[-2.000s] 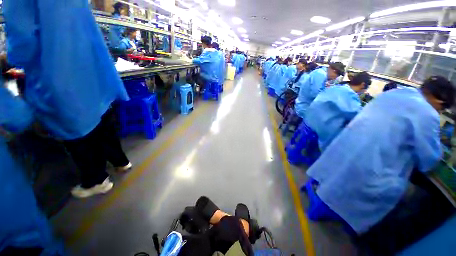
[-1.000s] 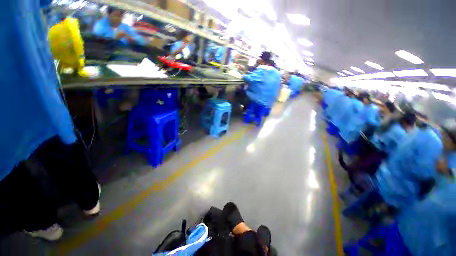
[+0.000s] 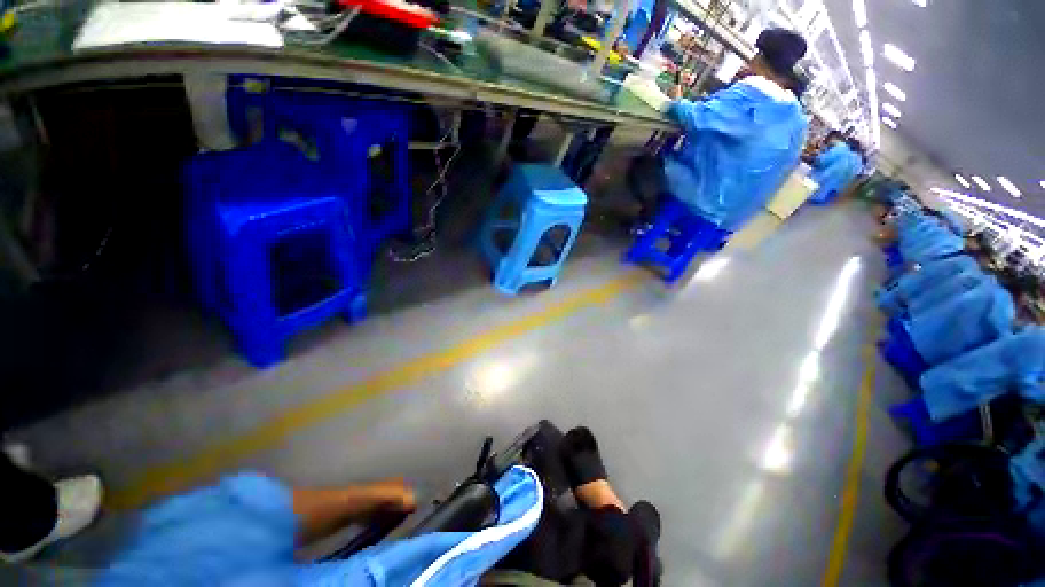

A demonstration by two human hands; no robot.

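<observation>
The black wheelchair (image 3: 464,507) is under me at the bottom of the head view, with a small upright lever at its front left. My bare lower legs and dark shoes (image 3: 582,455) rest ahead of it. My left hand (image 3: 372,501) comes out of a blue sleeve and lies beside the dark left armrest. Its fingers look curled, but blur hides whether they grip the chair. Blue cloth with a white edge lies over the chair's left side. My right hand is not in view.
A green-topped bench (image 3: 504,69) runs along the left, with dark blue stools (image 3: 281,269) and a light blue stool (image 3: 539,224) below. A seated person (image 3: 739,143) is ahead. Yellow lines edge the aisle. More people and a wheelchair (image 3: 957,493) are at right. A shoe (image 3: 75,510) shows at lower left.
The view has turned left and tilted towards the left bench. The standing person at left has mostly left the picture. My left hand and sleeve have come into view.
</observation>
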